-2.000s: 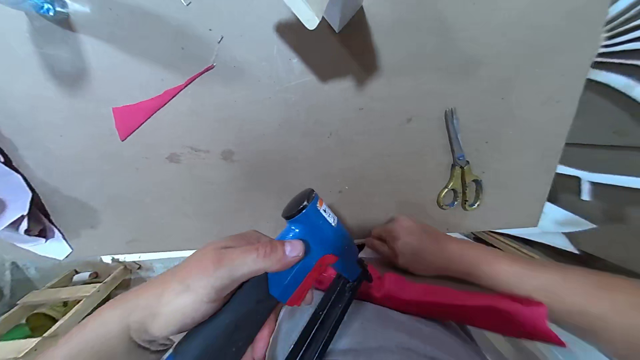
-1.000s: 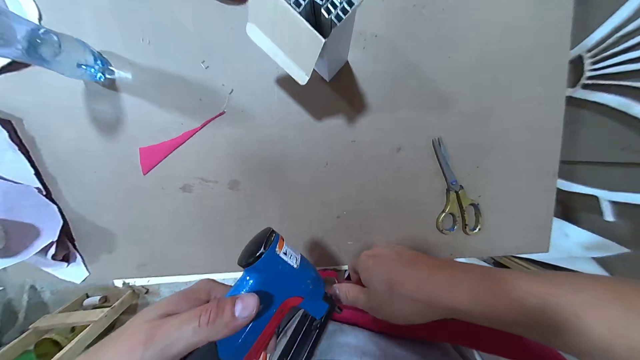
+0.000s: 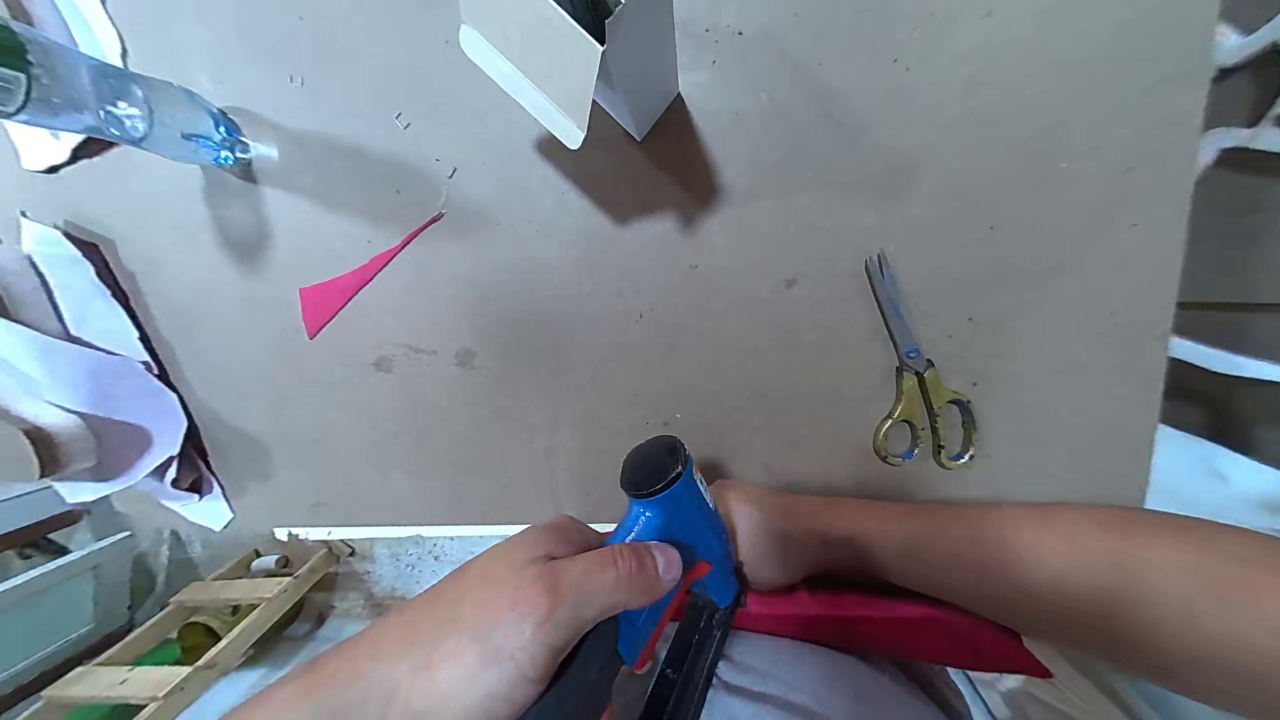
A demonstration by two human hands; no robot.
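My left hand (image 3: 560, 590) is wrapped around a blue pneumatic staple gun (image 3: 665, 540), its thumb on the blue body and the black round cap facing up. My right hand (image 3: 765, 535) is just right of the tool, at a red fabric-covered piece (image 3: 880, 625) that runs to the right beneath my forearm. Its fingers are mostly hidden behind the staple gun. The tool's nose lies close to the red piece; contact cannot be told. Scissors (image 3: 915, 370) with yellow handles lie on the table to the right, blades slightly apart. A pink fabric scrap (image 3: 365, 275) lies at the left.
An open cardboard box (image 3: 640, 70) stands at the back of the table (image 3: 600, 340). A plastic bottle (image 3: 150, 105) is at the upper left, above white fabric pieces (image 3: 110, 380). Loose staples (image 3: 402, 121) lie nearby. A wooden crate (image 3: 190, 640) sits below the table's left edge.
Since one second ago, the staple gun has moved right, closer to my right hand, and stands more upright. My left hand has stayed on it throughout. The view has shifted.
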